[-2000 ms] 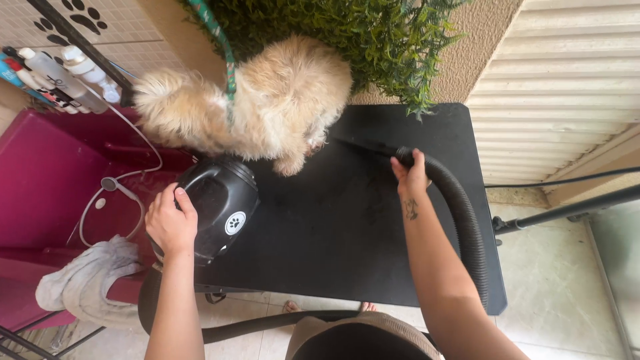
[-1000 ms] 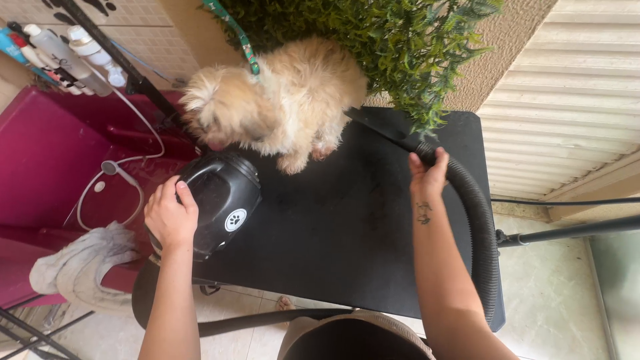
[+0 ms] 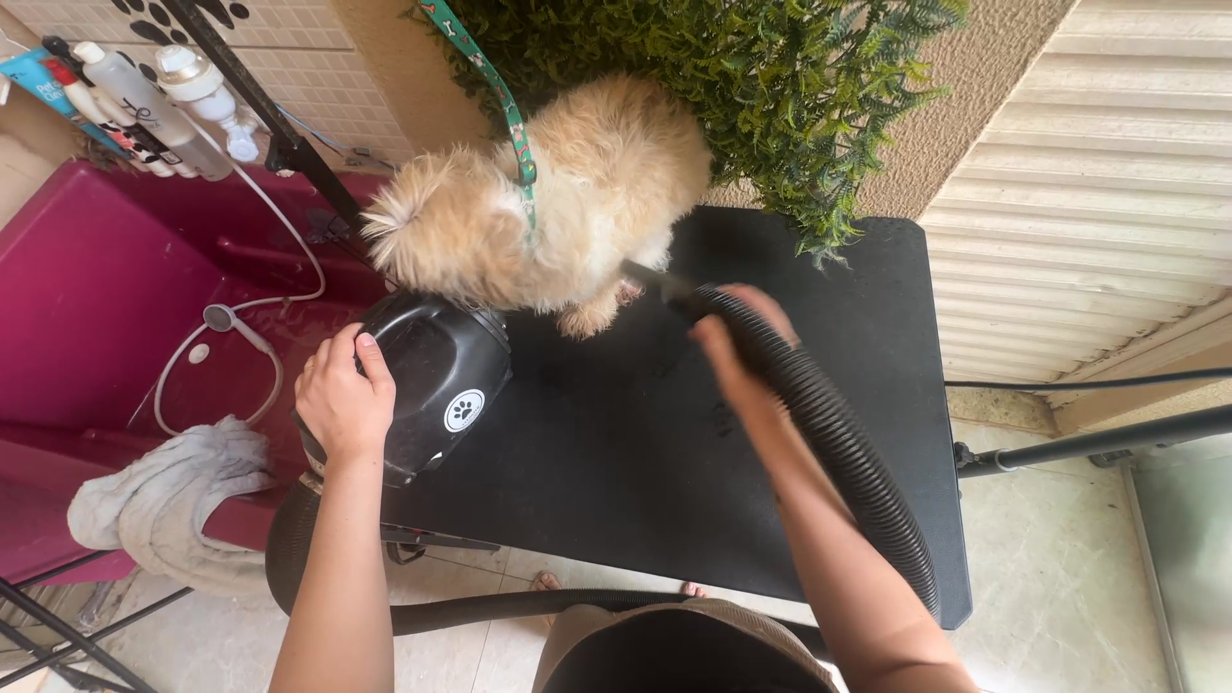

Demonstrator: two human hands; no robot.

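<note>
A cream, fluffy dog [image 3: 577,192] with a green patterned leash [image 3: 496,91] at its neck is at the back of a black grooming table [image 3: 597,443]. My left hand [image 3: 346,390] rests on the near-left side of a black pet dryer housing [image 3: 433,375], which bears a paw sticker. Its fingers curl at the housing; whether they grip it is hard to see. My right hand [image 3: 746,332], blurred, is closed around the end of the black ribbed dryer hose [image 3: 828,423]. The dark nozzle [image 3: 654,281] points left at the dog's lower body, close to its legs.
To the left is a magenta tub [image 3: 87,289] with a white shower hose [image 3: 318,260] and a grey towel [image 3: 183,500] over its edge. Bottles [image 3: 144,96] stand behind. Artificial foliage [image 3: 799,106] hangs over the table's back edge. A black metal bar [image 3: 1107,443] lies at right.
My right hand has moved left with the hose, bringing the nozzle nearer the dog's front. The dog's head has shifted and now hangs over the dryer's top. My left hand stays at the dryer.
</note>
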